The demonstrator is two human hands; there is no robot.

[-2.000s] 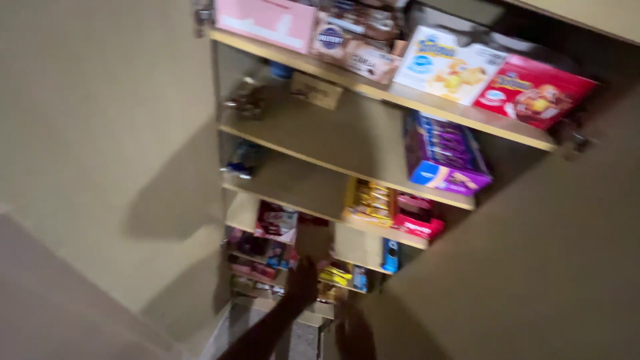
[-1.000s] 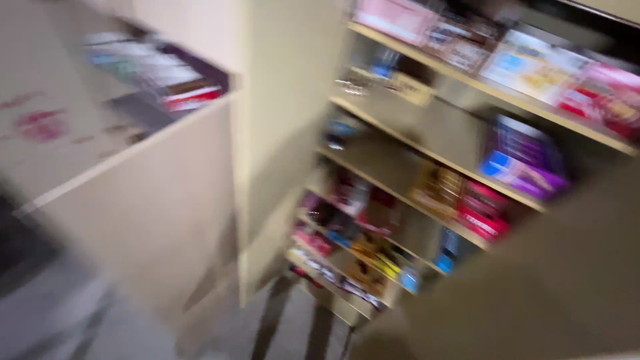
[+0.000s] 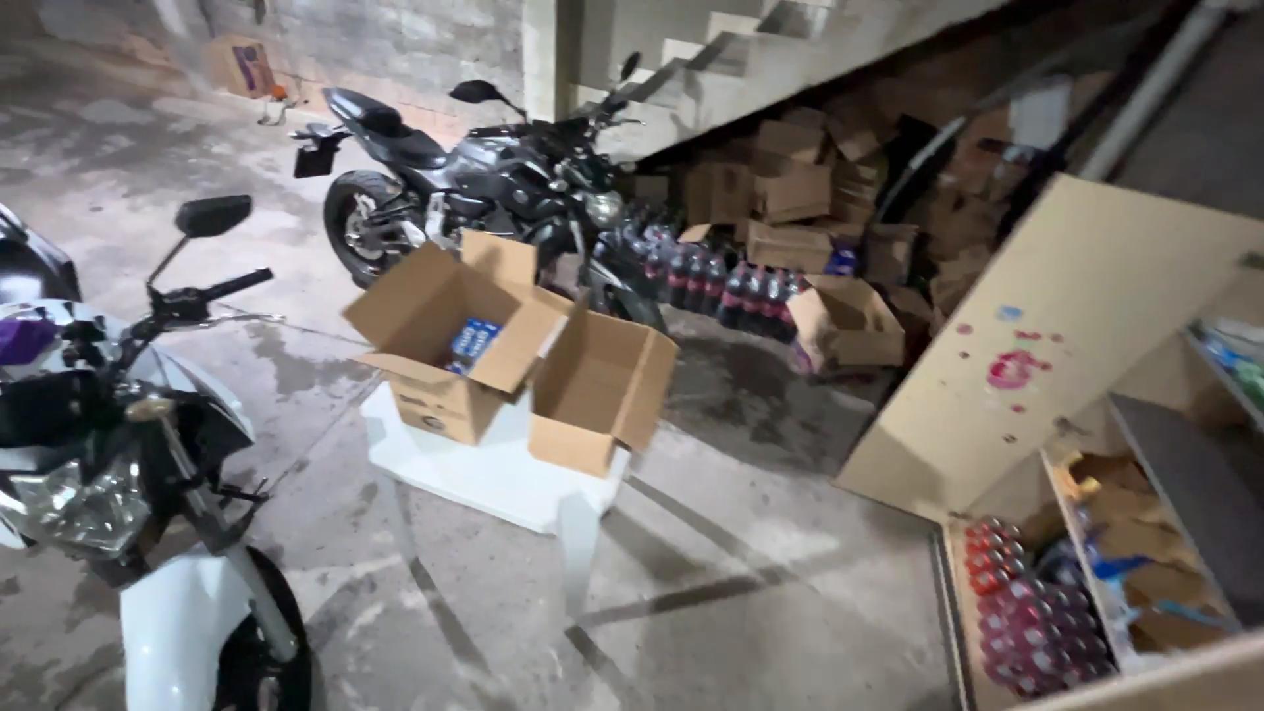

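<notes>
Neither my left hand nor my right hand is in the frame. Two open cardboard boxes stand side by side on a white plastic table in the middle of the view. Blue packets lie inside the left cardboard box. The right cardboard box has its flaps up, and no contents can be made out in it. At the right is a wooden cabinet with its door swung out; its lowest part holds packs of dark bottles and red-topped bottles.
A white motorcycle stands at the left, a dark motorcycle behind the table. Packs of bottles and heaped cardboard boxes lie under the concrete stairs. Grey shelving stands in the cabinet.
The view has swung far from the snack shelves to the table and motorcycles. Two seconds ago a hand showed low before the shelves; no hand shows now.
</notes>
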